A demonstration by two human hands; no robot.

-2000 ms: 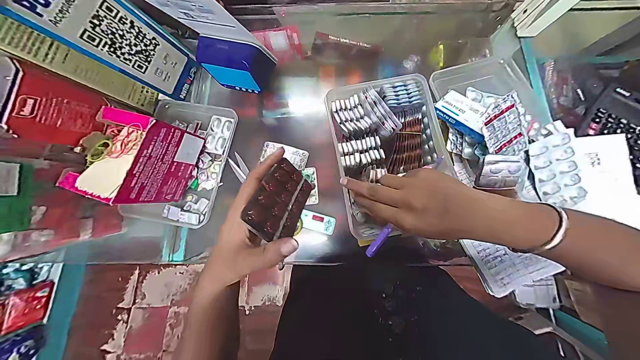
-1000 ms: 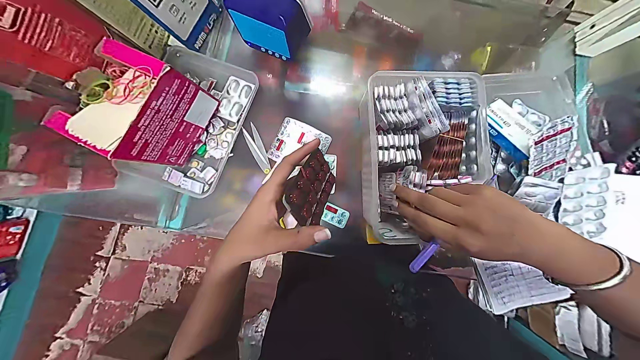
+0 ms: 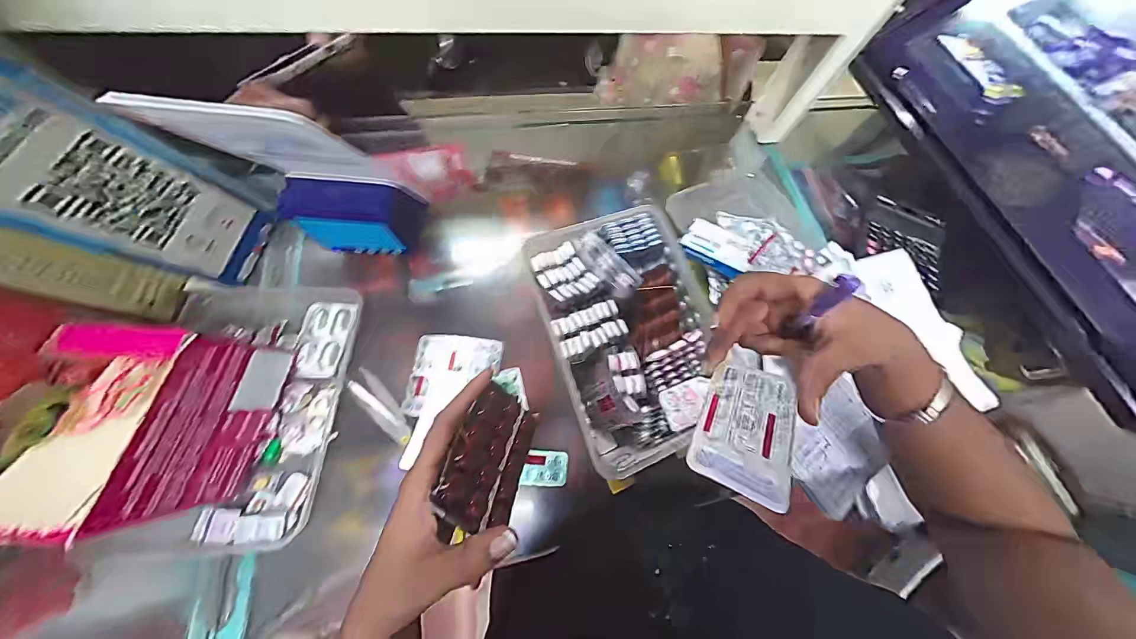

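In my left hand (image 3: 444, 524) is a stack of dark brown blister packs (image 3: 484, 453), held between thumb and fingers above the glass counter. My right hand (image 3: 799, 333) is raised past the right side of a clear plastic box (image 3: 581, 399) filled with rows of blister strips, with a purple pen-like item (image 3: 832, 297) at its fingers. A silver blister pack with red bars (image 3: 744, 430) lies just below this hand; whether the fingers touch it is unclear. Brown strips (image 3: 657, 315) stand inside the box. A white blister pack (image 3: 454, 359) and a small green-white strip (image 3: 543, 468) lie between the hands.
At left a second plastic tray (image 3: 324, 426) holds loose strips, beside a magenta box (image 3: 177, 435). Scissors (image 3: 380, 406) lie near it. Cartons, one dark blue (image 3: 351, 209), stand behind. Another box of strips (image 3: 754, 240) and white papers (image 3: 923, 311) are at right. Part of a person shows beyond the counter.
My right hand has left the strips in the clear box and lifted to its right. A red-barred silver pack now shows below it. My left hand still holds the brown packs. The view has shifted up.
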